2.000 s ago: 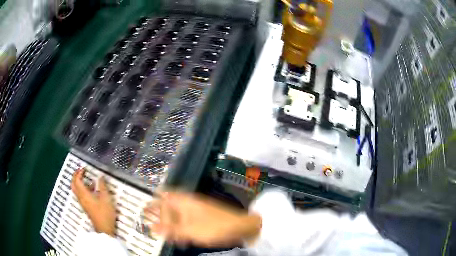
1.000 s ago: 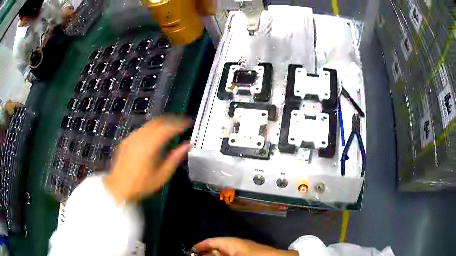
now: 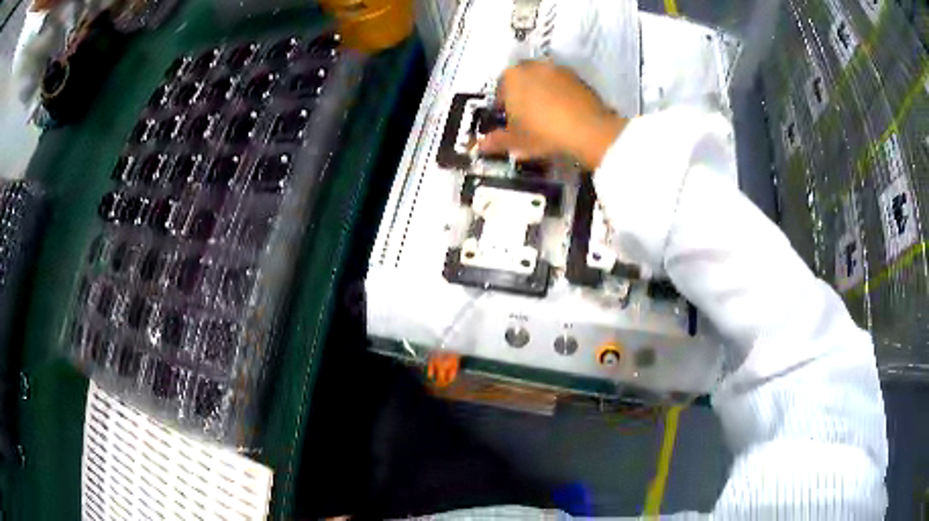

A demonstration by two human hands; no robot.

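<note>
My right hand (image 3: 555,110) is blurred over the upper left holding fixture (image 3: 455,132) on the fixture machine. Its fingers point down at the dark middle of that fixture and cover most of it. Whether the fingers grip a watch case there is hidden. The lower left fixture (image 3: 506,232) has a bare white plate between black brackets. My right sleeve partly covers the right-hand fixtures. Only a sliver of skin, seemingly my left hand (image 3: 348,518), shows at the bottom edge, with a white sleeve beside it; the rest is cut off.
A clear blister tray (image 3: 188,219) with many dark watch cases lies on the green bench at left. A white slotted tray (image 3: 168,463) is below it. Machine buttons (image 3: 563,345) and an orange connector (image 3: 443,368) line the front. Wrapped boxes (image 3: 856,193) stand at right.
My right hand has moved up from the bottom edge to the upper left fixture. My left hand has left the blister tray and gone almost out of the picture. The view has shifted slightly.
</note>
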